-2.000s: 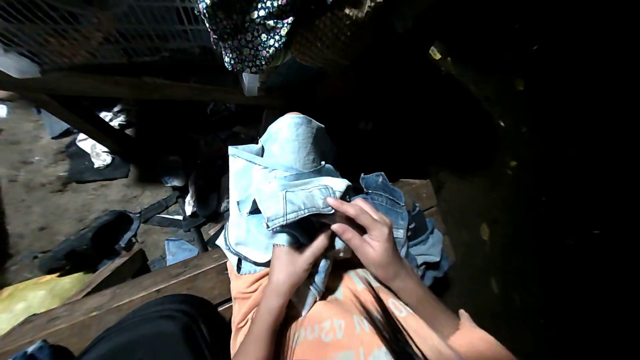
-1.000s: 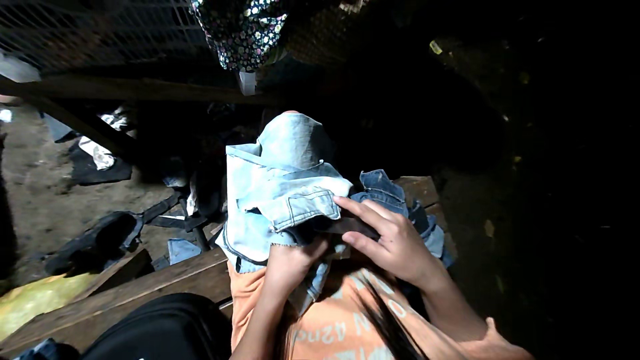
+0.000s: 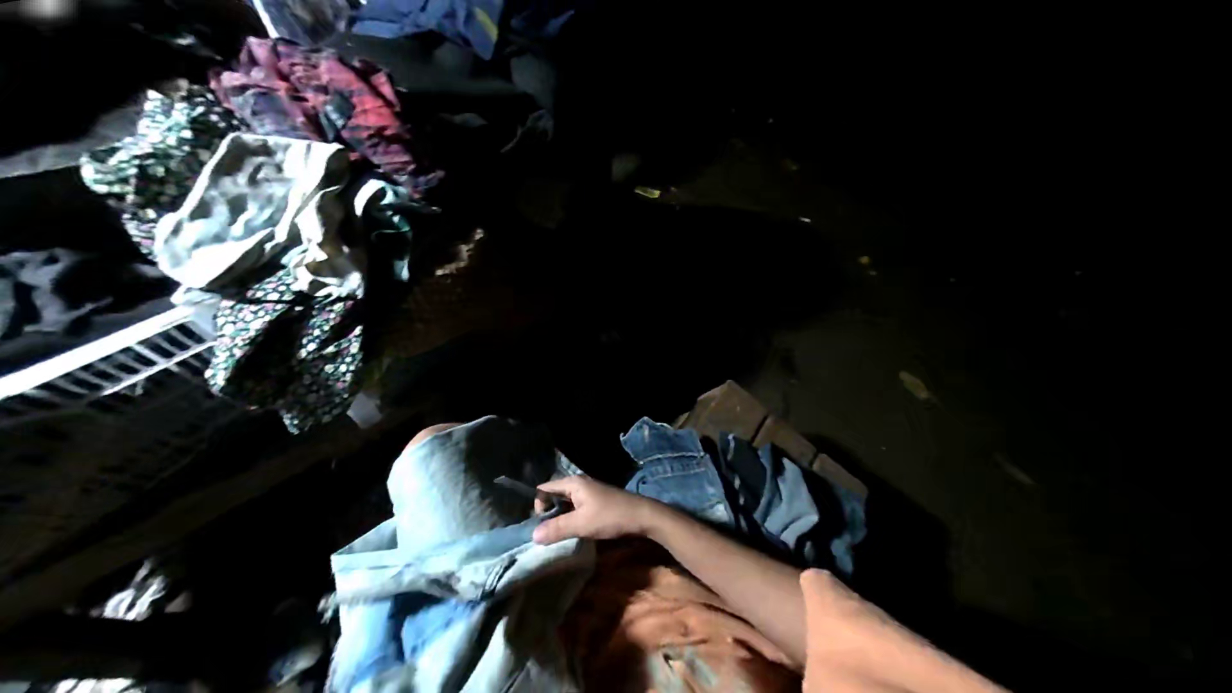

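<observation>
Light blue denim cloth (image 3: 462, 568) lies over my lap, with a rounded pale part (image 3: 452, 481) bulging up at its far end. My right hand (image 3: 587, 510) is at the upper right edge of this denim, its thumb and fingers closed around a small dark tool with a thin pointed tip, whose kind I cannot tell. Just right of the hand lie darker blue denim pieces (image 3: 679, 467). My left hand is not in view. The orange shirt (image 3: 674, 626) shows below my right forearm.
A white plastic basket (image 3: 106, 356) stands at the left, with floral, white and red cloths (image 3: 260, 212) heaped by it. Wooden boards (image 3: 741, 419) show under the dark denim. More cloth (image 3: 433, 19) lies at the top. The ground at right is very dark.
The view has swung far up and to the left. My left hand has gone out of view. My right hand has left the denim pocket flap and now holds a small dark tool.
</observation>
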